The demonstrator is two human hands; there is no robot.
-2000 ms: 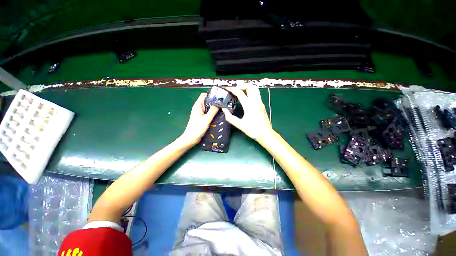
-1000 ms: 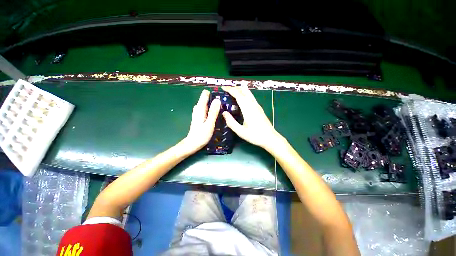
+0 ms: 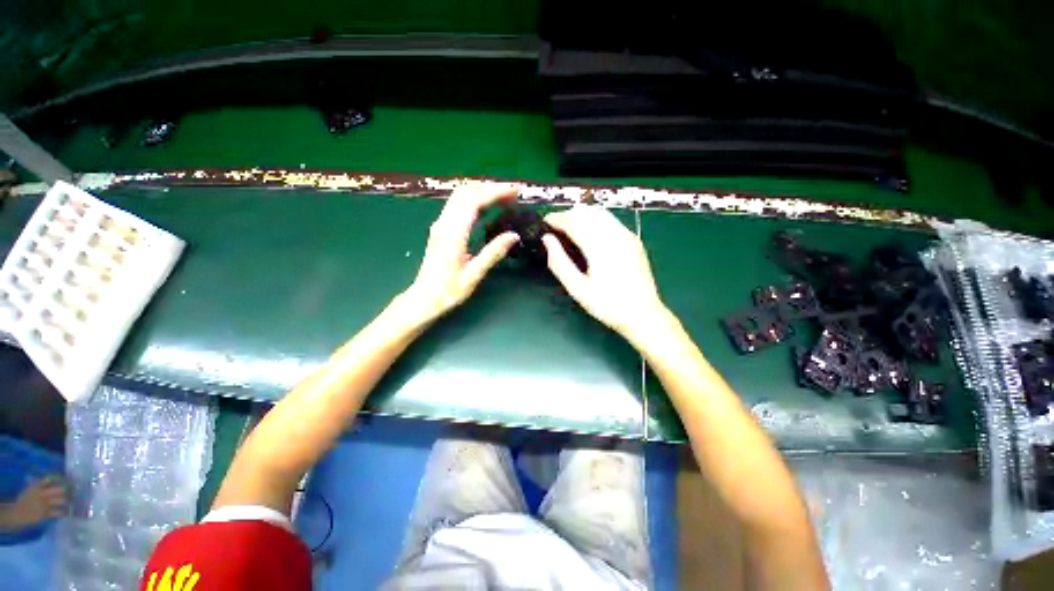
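Note:
A dark phone body is between my hands near the worn edge strip. It looks short, as if tilted, and its cover and lower part cannot be made out. My left hand grips its left side with thumb and fingers. My right hand grips its right side with thumb and fingers. A loose pile of black covers lies on the green bench at right.
A white parts tray lies at left. A blister tray of covers is at far right. Stacked black trays and spaced phones are on the conveyor beyond the edge strip. Another person's hand shows at lower left.
The phone lay lengthwise with its lower part showing below my hands; now it looks tilted and shorter. My hands have moved apart to its sides. The phones and trays on the conveyor have shifted right.

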